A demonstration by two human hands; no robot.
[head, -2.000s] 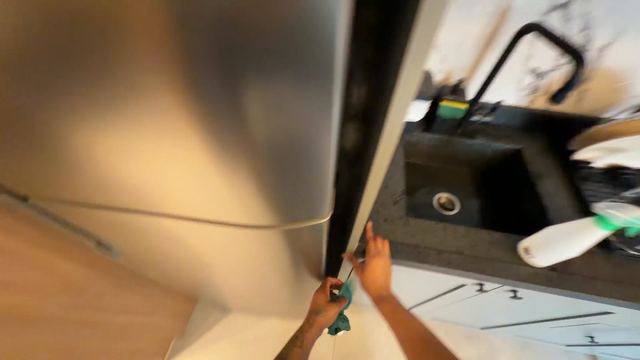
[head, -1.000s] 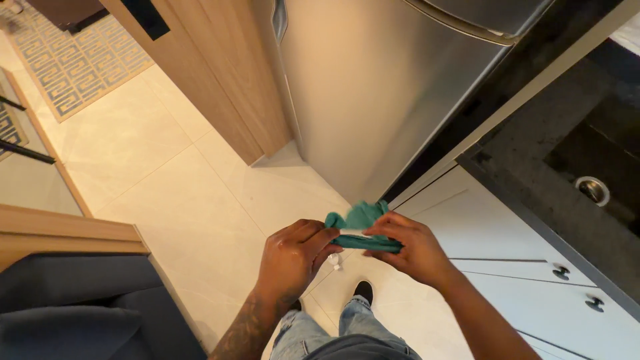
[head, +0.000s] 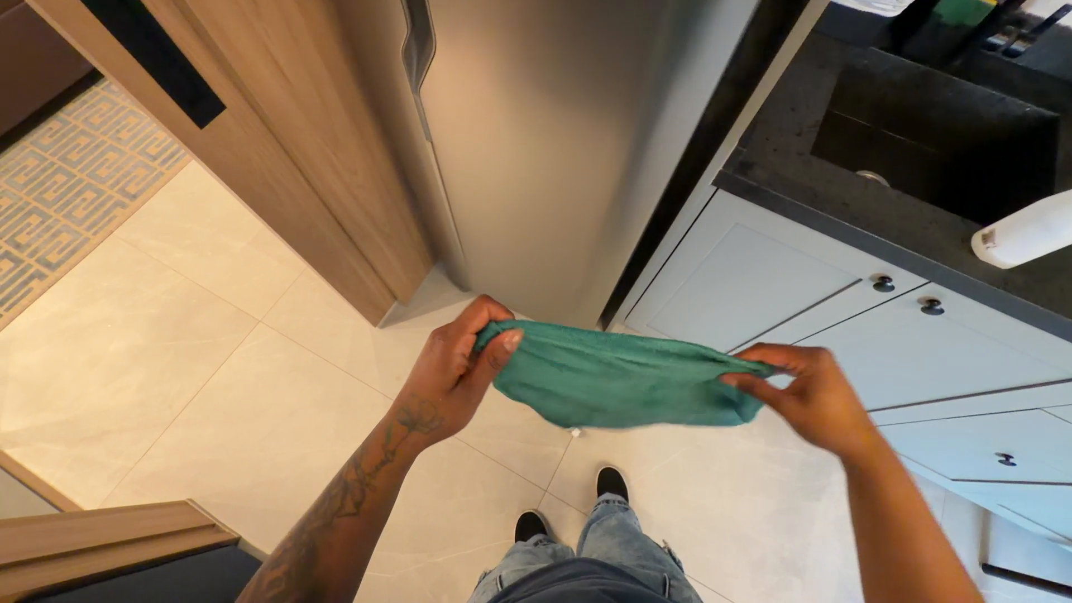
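Observation:
A green cloth (head: 620, 377) is stretched out between my two hands, in the lower middle of the head view. My left hand (head: 461, 360) pinches its left end between thumb and fingers. At the right end, my right hand (head: 804, 394) grips a corner with thumb and fingertips. The cloth hangs in a loose fold over the floor, in front of the foot of a stainless steel refrigerator door (head: 553, 167).
Wooden panelling (head: 310, 151) stands left of the refrigerator. On the right are light cabinets (head: 754, 268) with dark knobs, a dark countertop (head: 779, 142), a black sink (head: 938, 142) and a white bottle (head: 1022, 234). A patterned rug (head: 75, 184) lies far left on the tiled floor (head: 276, 385).
Two seconds ago my hands were low at the refrigerator's edge with the cloth bunched up. My hands have since moved apart, and the cloth is spread between them. The view has swung downward.

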